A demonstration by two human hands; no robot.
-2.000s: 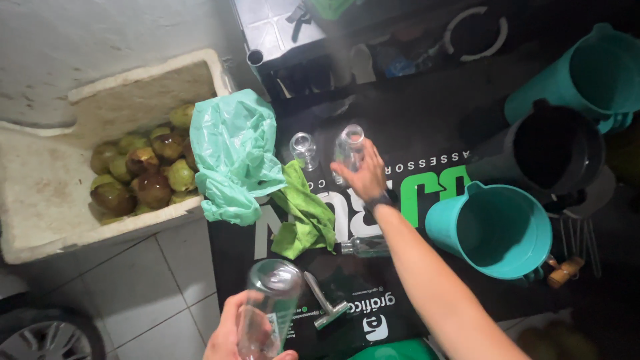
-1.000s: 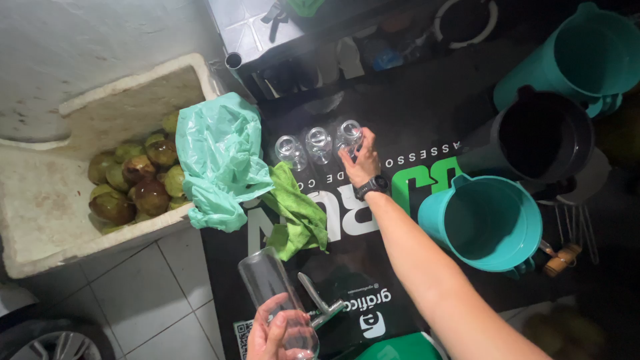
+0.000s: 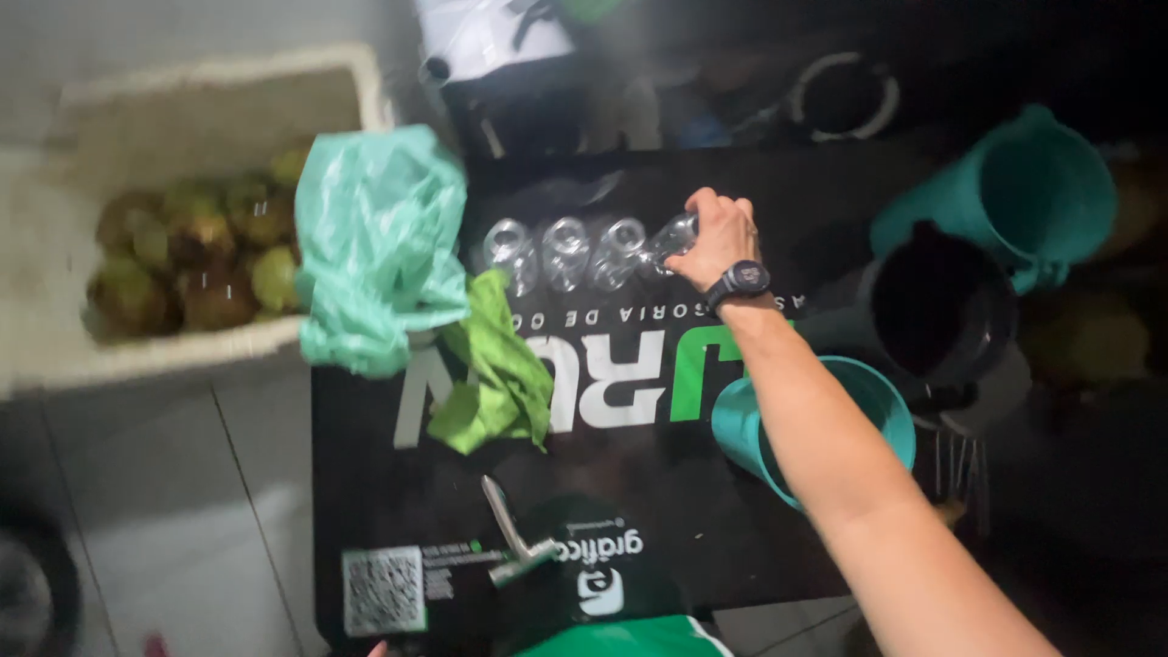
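My right hand (image 3: 721, 239), with a dark watch on its wrist, holds a clear plastic bottle (image 3: 673, 239) at the far part of the black printed table (image 3: 639, 502). To its left several similar clear bottles (image 3: 566, 246) stand in a row, their open necks up. Of my left hand (image 3: 377, 649) only a fingertip shows at the bottom edge; what it holds, if anything, is hidden. A crumpled green cloth (image 3: 497, 374) lies beside a teal plastic bag (image 3: 379, 237). Nearer lies a T-shaped metal tool (image 3: 516, 538).
On the right are a teal pitcher (image 3: 744, 424) under my forearm, a black pitcher (image 3: 940, 306) and another teal pitcher (image 3: 995, 201). A foam box (image 3: 219, 342) of green and brown coconuts stands left. White furniture (image 3: 488, 36) is at the back; a wheel (image 3: 27, 584) is lower left.
The row of bottles has grown, and my right hand is at its right end with a further bottle. My left hand, earlier holding a clear bottle near the metal tool, has moved almost out of view.
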